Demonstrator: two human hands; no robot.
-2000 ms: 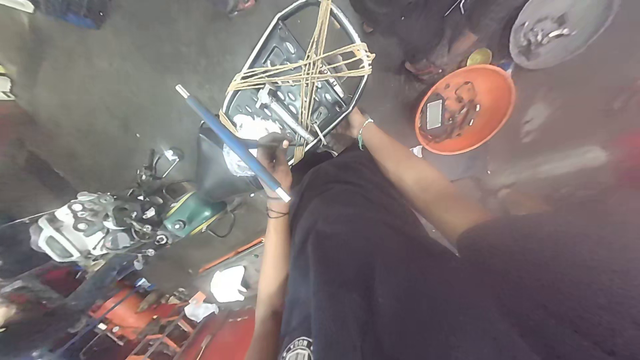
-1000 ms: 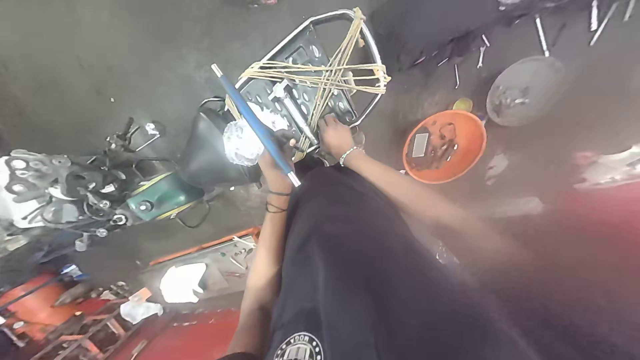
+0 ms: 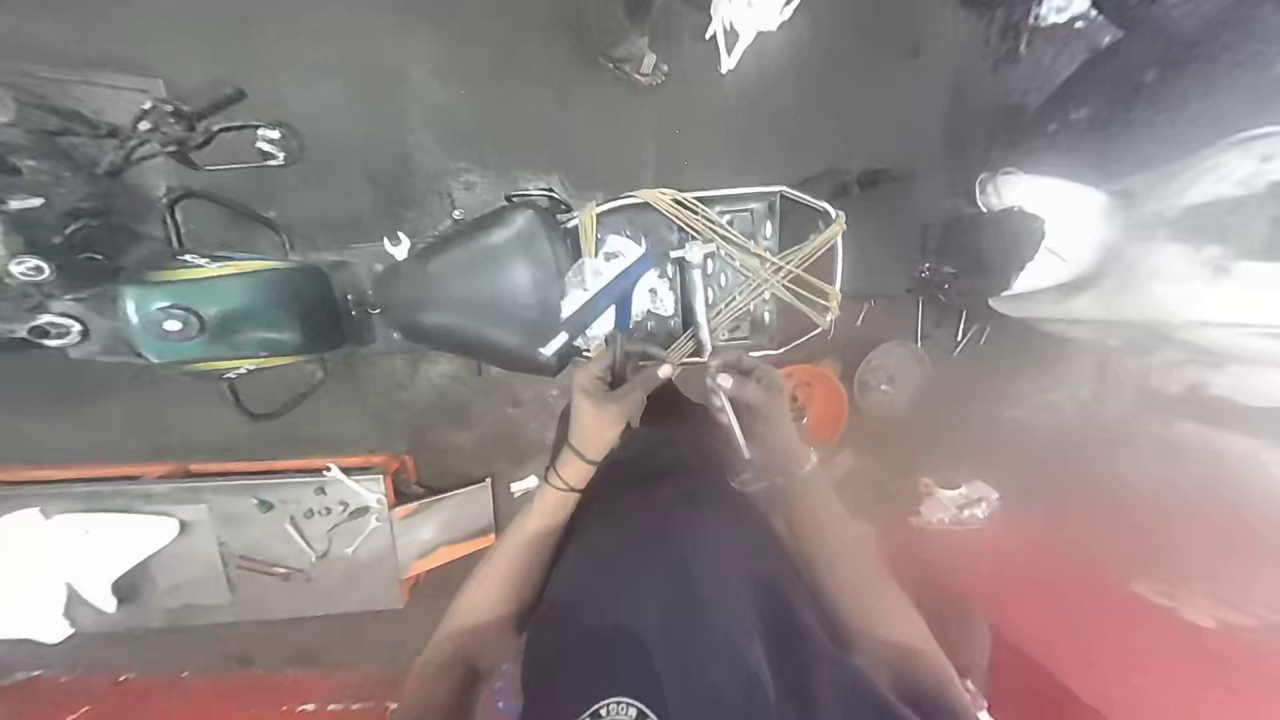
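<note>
The motorcycle's metal rear rack is crossed by tan cord. On it a blue tube lies slanting over a clear plastic bag. Beside them is a metal T-shaped tool. My left hand is at the rack's near edge, its fingers around a slim dark item whose upper part looks blue; its exact kind is unclear. Just right of it, my right hand grips a thin metal rod pointing down toward me. The fingertips of both hands are close together but apart.
The black seat and green fuel tank extend left. An orange basin and grey dish stand right of my hands. Wrenches lie on a metal bench at lower left. A person's foot shows at the top.
My left hand no longer holds the blue tube out over the bag; the tube lies lower across it. A thin rod now shows in my right hand. The view has turned and shifted strongly.
</note>
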